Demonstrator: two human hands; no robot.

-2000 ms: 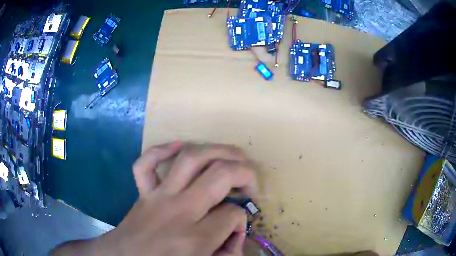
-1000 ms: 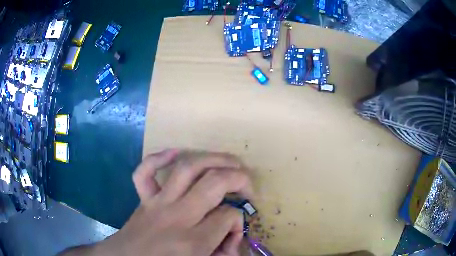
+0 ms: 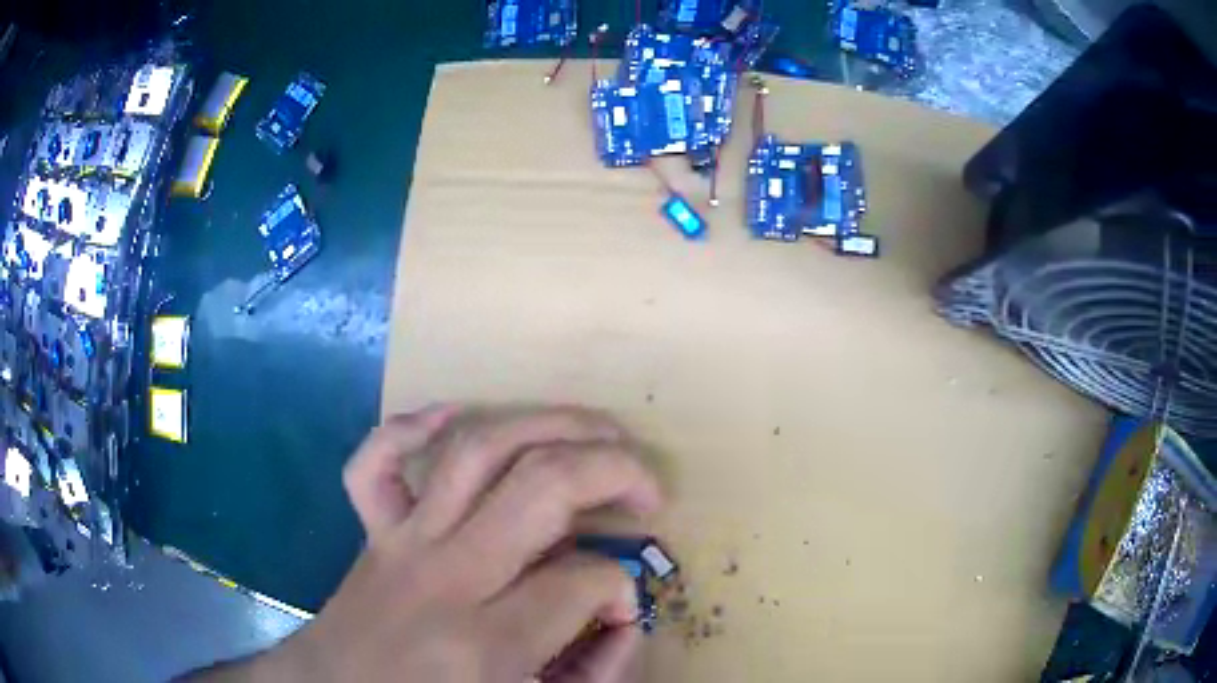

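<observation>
My left hand [image 3: 501, 534] is bare and rests over the lower middle of the tan cardboard [image 3: 561, 307]. Its thumb and fingers close on a circuit board [image 3: 638, 587], mostly hidden under the hand. A small silver-faced part [image 3: 658, 558] sticks out at the board's right side, beside the fingertips. Dark specks lie on the cardboard to the right. My right hand is not in view.
Blue boards [image 3: 661, 114] with red wires lie piled at the back; another board [image 3: 805, 190] is beside them. A clear tray [image 3: 80, 280] and batteries [image 3: 170, 343] are at left. A fan [image 3: 1094, 320] and a tip-cleaning box [image 3: 1148, 534] stand at right.
The purplish tip near the held board has gone out of view at the bottom. The view has shifted slightly, so the back boards appear lower. My left hand keeps its grip.
</observation>
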